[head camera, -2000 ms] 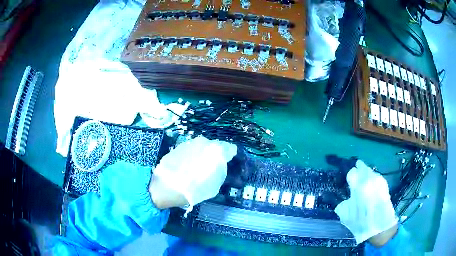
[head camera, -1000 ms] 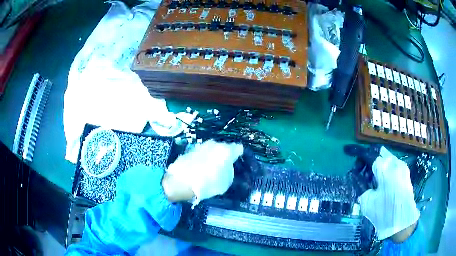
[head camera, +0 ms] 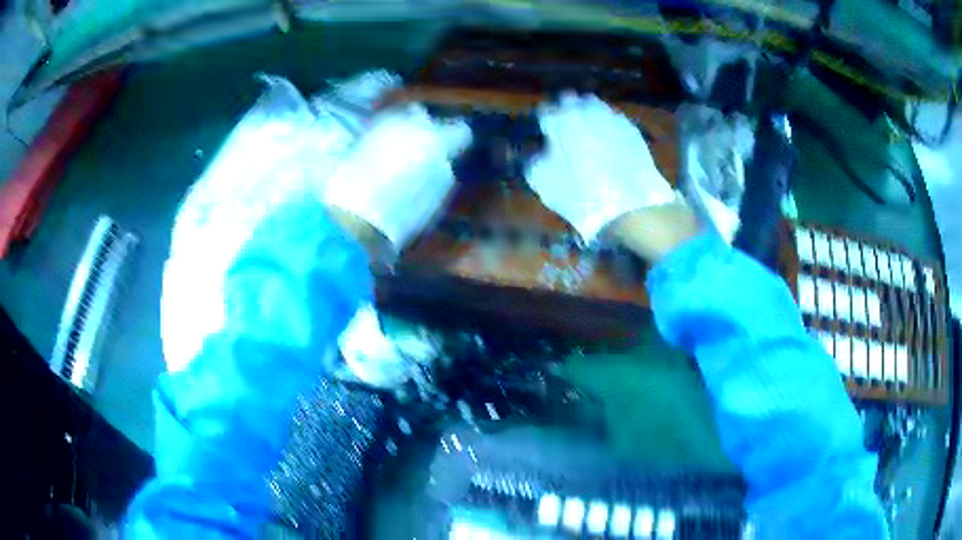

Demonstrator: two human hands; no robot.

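Note:
My left hand [head camera: 403,174] and my right hand [head camera: 599,169], in white gloves with dark fingertips, are over the orange-brown bakelite tray stack [head camera: 496,237]. Their fingertips point toward each other at small dark parts on the top board. The frame is blurred, so I cannot tell whether either hand holds anything. The assembly jig [head camera: 707,506] lies at the near edge, with a row of white insulating pads [head camera: 599,517] in it, cut off by the frame's bottom.
A second brown board stack with white pads [head camera: 844,301] is at right, beside the dark electric screwdriver [head camera: 767,174]. Lead wires [head camera: 506,385] lie before the tray stack. The screw tray [head camera: 322,454] is near left. A white plastic bag [head camera: 216,227] and a ribbed silvery bar [head camera: 93,306] are at left.
Both hands have left the jig and moved forward over the tray stack. The view has shifted, so the bench things appear lower, and the round dish is now hidden behind my left sleeve.

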